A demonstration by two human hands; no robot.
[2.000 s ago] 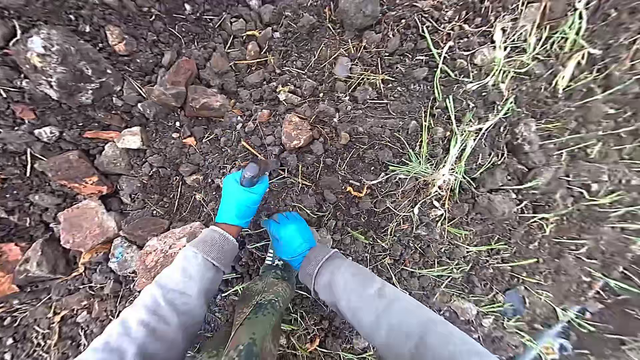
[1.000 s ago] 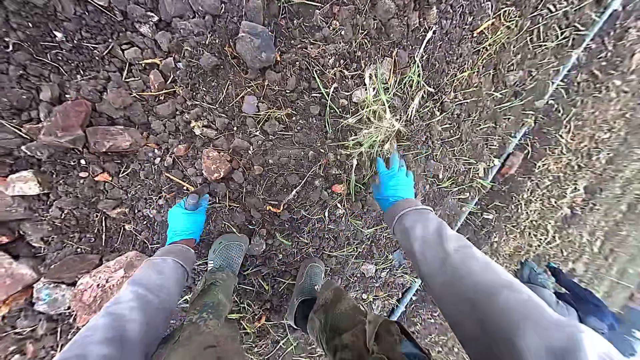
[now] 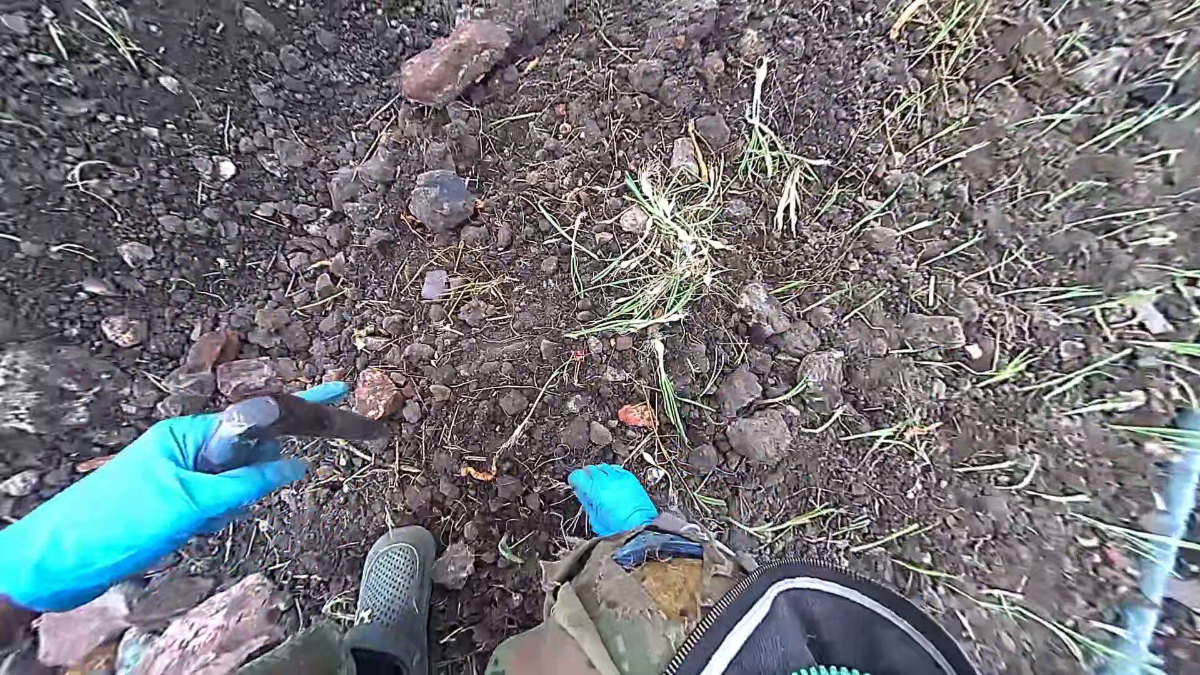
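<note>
My left hand point(image 3: 220, 459), in a blue glove, holds a dark hand tool point(image 3: 281, 422) at the left, above the stony soil. The tool's narrower end points right, near a small reddish stone point(image 3: 378, 394). My right hand point(image 3: 614, 499), also blue-gloved, is low at the soil at bottom centre, its wrist beside the camouflage trouser knee; whether its fingers hold anything is hidden. A clump of pulled-looking green grass point(image 3: 670, 258) lies above and right of that hand. An orange fragment point(image 3: 637, 415) is on the soil between them.
Larger reddish rocks point(image 3: 220, 630) lie at the lower left, another rock point(image 3: 456, 62) at the top. A grey perforated shoe point(image 3: 397, 577) rests at bottom centre. Sparse grass grows at the right, where a pale, blurred line point(image 3: 1162, 553) runs. A black zipped garment point(image 3: 816, 623) fills the bottom.
My right hand has come away from the grass clump, back toward my legs. My left hand, lifted with the dark tool, shows larger in view. The view has shifted.
</note>
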